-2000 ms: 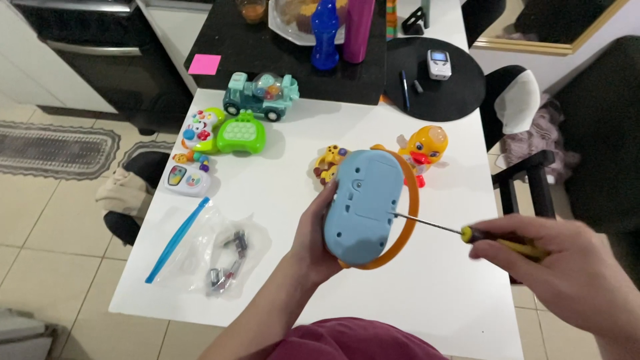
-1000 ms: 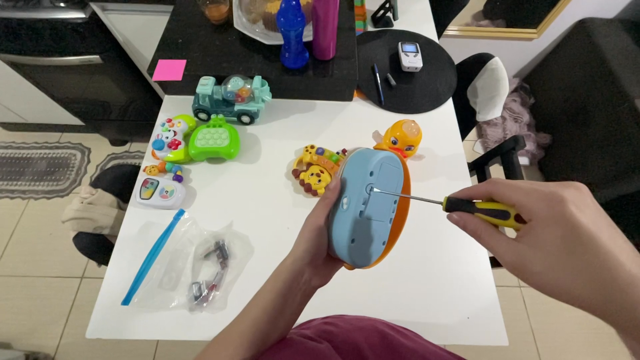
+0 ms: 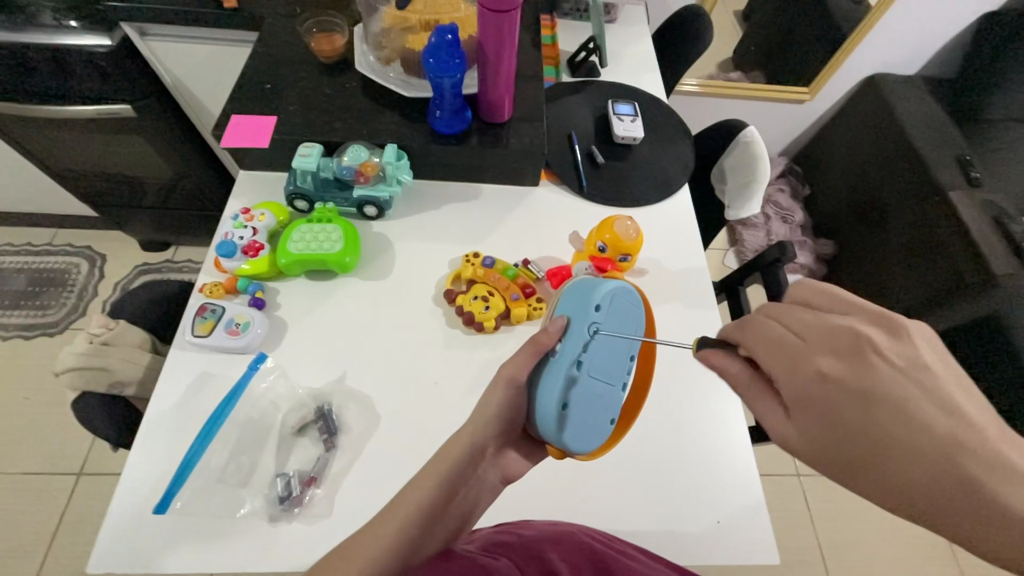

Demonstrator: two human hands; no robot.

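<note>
My left hand (image 3: 512,400) grips a light blue plastic toy (image 3: 588,368) with an orange rim, its back with screw holes and a rectangular cover turned up. My right hand (image 3: 832,376) is closed around the handle of a screwdriver (image 3: 668,343), mostly hidden by the fingers. The metal tip touches a round recess in the upper part of the blue back. Behind the toy lie a yellow lion toy (image 3: 488,300) and an orange duck toy (image 3: 612,244).
On the white table (image 3: 416,472), a zip bag (image 3: 212,436) with batteries inside lies at left. Further back are a green pop-it toy (image 3: 320,244), a white toy phone (image 3: 226,326) and a teal toy truck (image 3: 348,178). Bottles (image 3: 446,80) stand on the black counter (image 3: 344,112).
The screwdriver tip has moved from the toy's side edge to the round recess in its back. My left hand has tilted the toy.
</note>
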